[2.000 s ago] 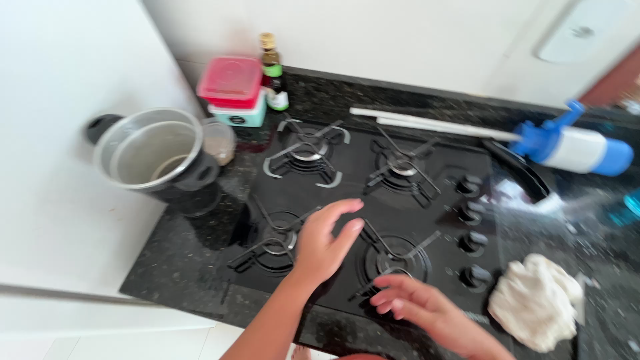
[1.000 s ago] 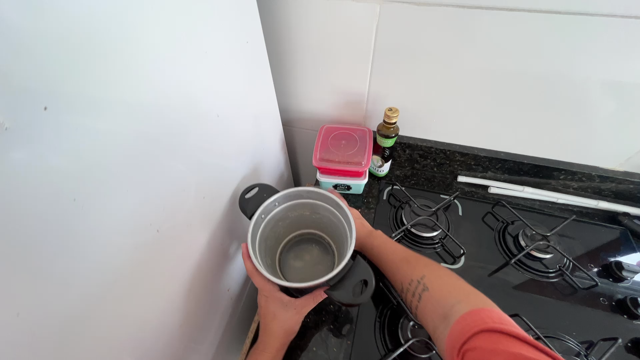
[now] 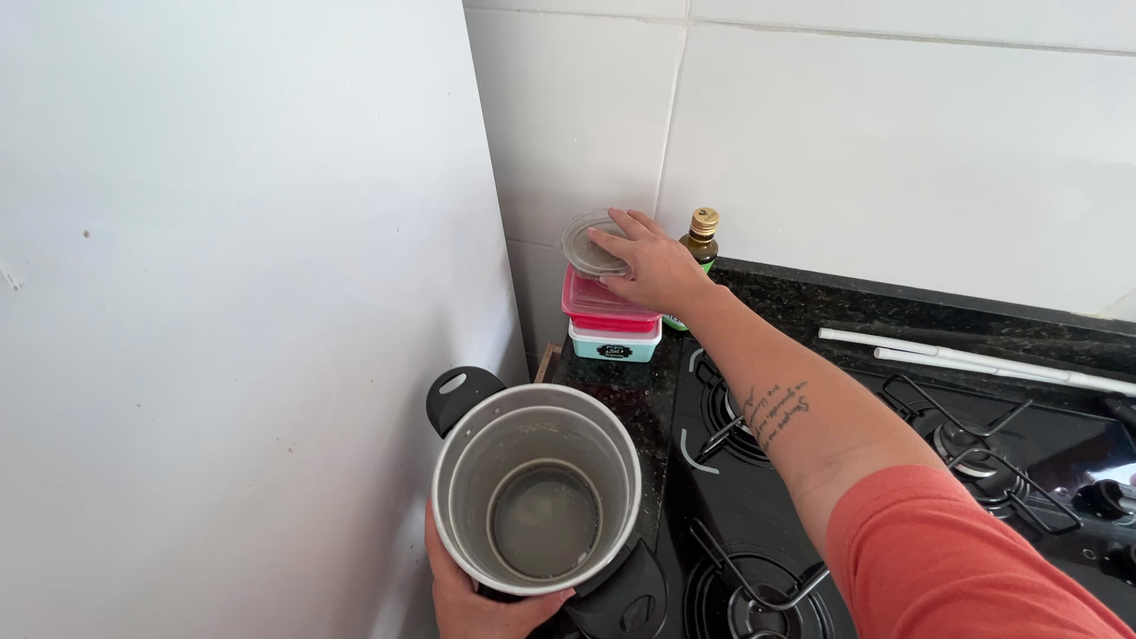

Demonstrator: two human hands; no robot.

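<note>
My left hand (image 3: 484,595) holds an aluminium pot (image 3: 621,497) with black side handles from below, near the counter's left end. Some cloudy liquid (image 3: 545,524) lies in the bottom of the pot. My right hand (image 3: 652,262) reaches to the back and grips a round clear plastic container (image 3: 593,241) from above, its fingers over the rim. This container sits on top of a red lidded plastic box (image 3: 612,306), which is stacked on a light teal box (image 3: 614,342). Just behind my right hand stands a dark glass bottle (image 3: 701,240) with a gold cap.
A large white panel (image 3: 240,311) rises close on the left. The black gas cooktop (image 3: 887,550) with wire pot supports fills the right side. White tubes (image 3: 958,355) lie along its back edge, in front of the granite upstand (image 3: 799,288) and the tiled wall (image 3: 905,169).
My right hand has left the pot and gone to the round clear container, now on top of the red box. Two seconds ago this container stood beside the pot. My left hand still holds the pot.
</note>
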